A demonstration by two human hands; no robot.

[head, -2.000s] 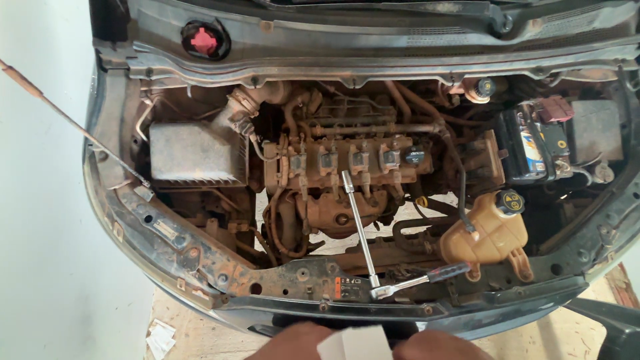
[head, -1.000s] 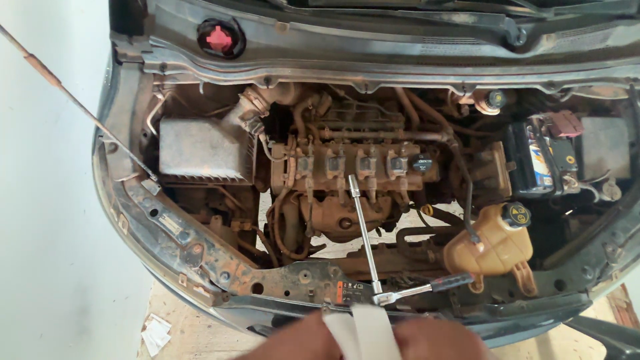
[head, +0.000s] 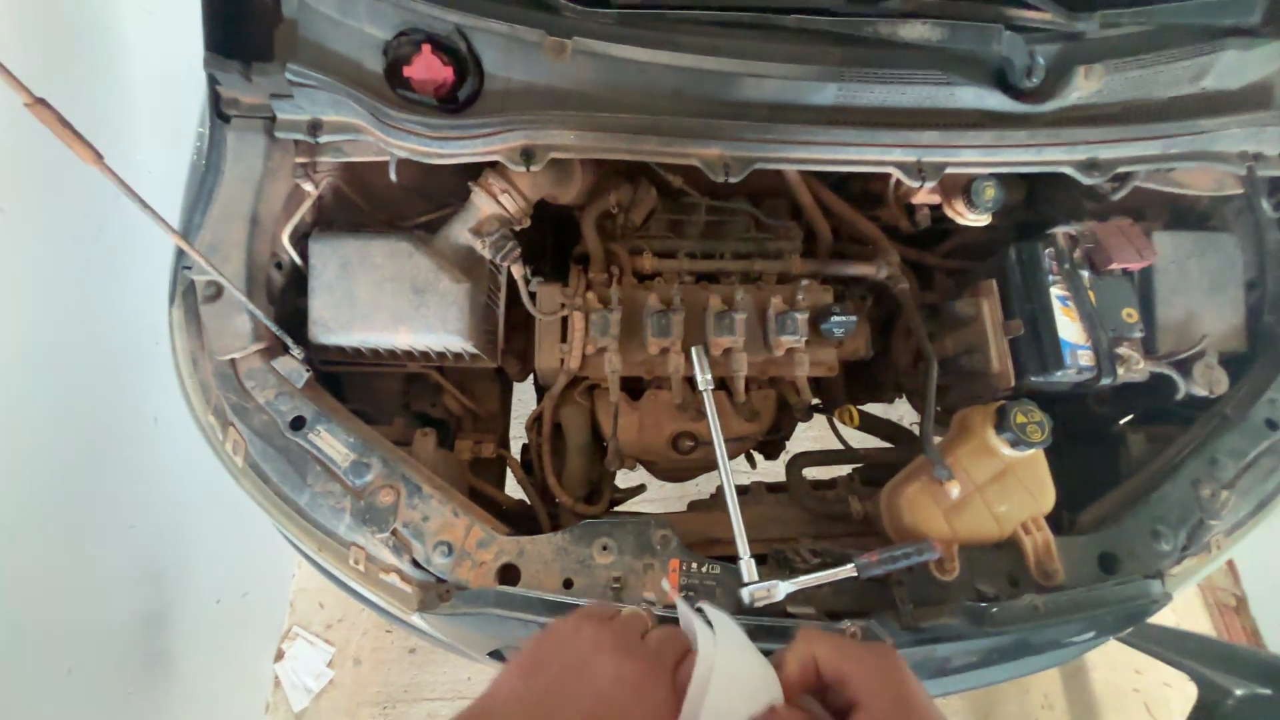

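My left hand (head: pixel 590 665) and my right hand (head: pixel 850 675) are low in the view, at the front edge of a car's engine bay. Between them they grip a folded piece of white paper or thin card (head: pixel 728 668), one hand at each side. Just beyond the hands, a ratchet wrench (head: pixel 840 578) with a dark handle lies over the front crossmember. Its long extension with a socket (head: pixel 722 470) reaches back over the dusty engine (head: pixel 690 410), the socket end near the row of ignition coils (head: pixel 725 325). The fingertips are partly hidden.
An air filter box (head: pixel 395 295) stands at the left, a coolant tank (head: pixel 970 490) at the front right and a battery (head: pixel 1055 320) behind it. A thin hood prop rod (head: pixel 180 240) slants up at the left. White papers (head: pixel 303 668) lie on the floor.
The white paper now stands bent and partly spread between my hands, where it was a flatter, narrower piece. Both hands show more fully above the lower edge. The ratchet has stayed in place.
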